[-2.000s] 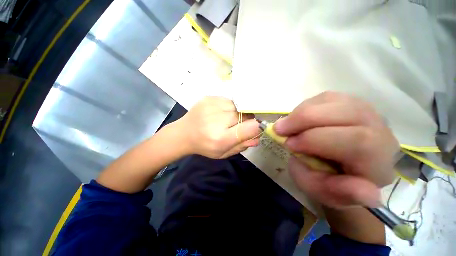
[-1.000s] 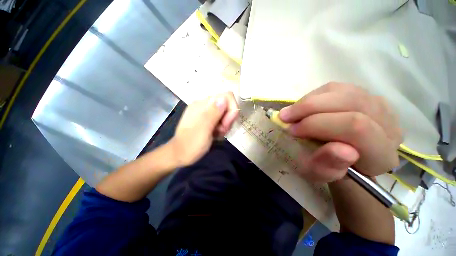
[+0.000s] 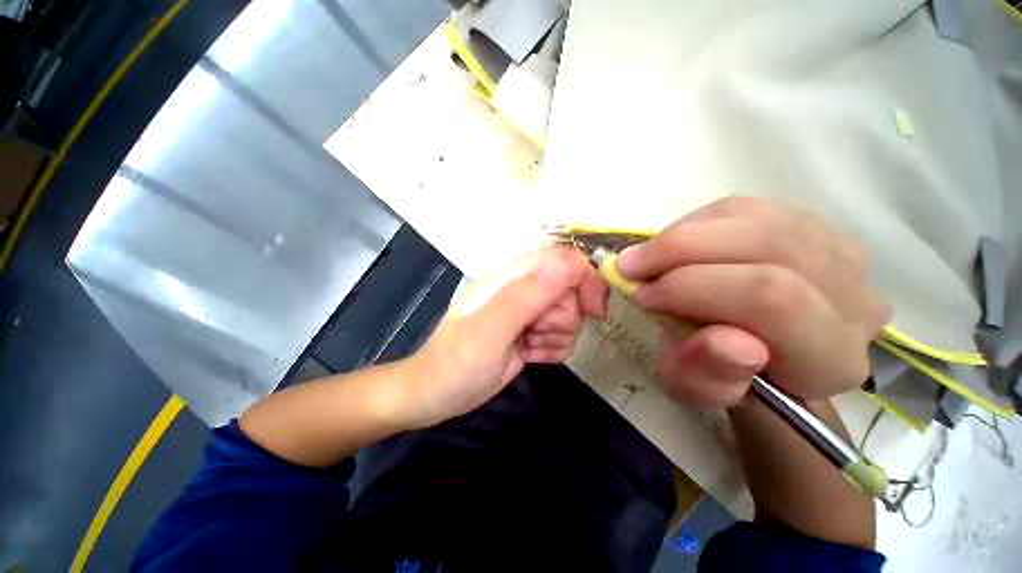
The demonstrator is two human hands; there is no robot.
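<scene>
A large pale grey-beige panel (image 3: 717, 123) with yellow edging lies on the table at the upper right. My right hand (image 3: 762, 297) holds a pen-like tool (image 3: 801, 416) with yellow wrapping near its tip and a silver shaft. The tip is close to the panel's lower left corner. My left hand (image 3: 521, 325) is just below that corner, thumb and finger pinched together. Fine thread ends (image 3: 578, 242) run from the corner to the pinched fingers.
A shiny sheet-metal stand (image 3: 224, 224) is at the left. The pale marked table (image 3: 420, 157) lies between it and the panel. More yellow-edged layers (image 3: 947, 375) are at the right, near the tool cord (image 3: 921, 492). A yellow floor line (image 3: 95, 112) curves at far left.
My left hand has moved right and up, from beside the table edge back to the panel corner, and pinches there. My right hand and the tool have shifted slightly left.
</scene>
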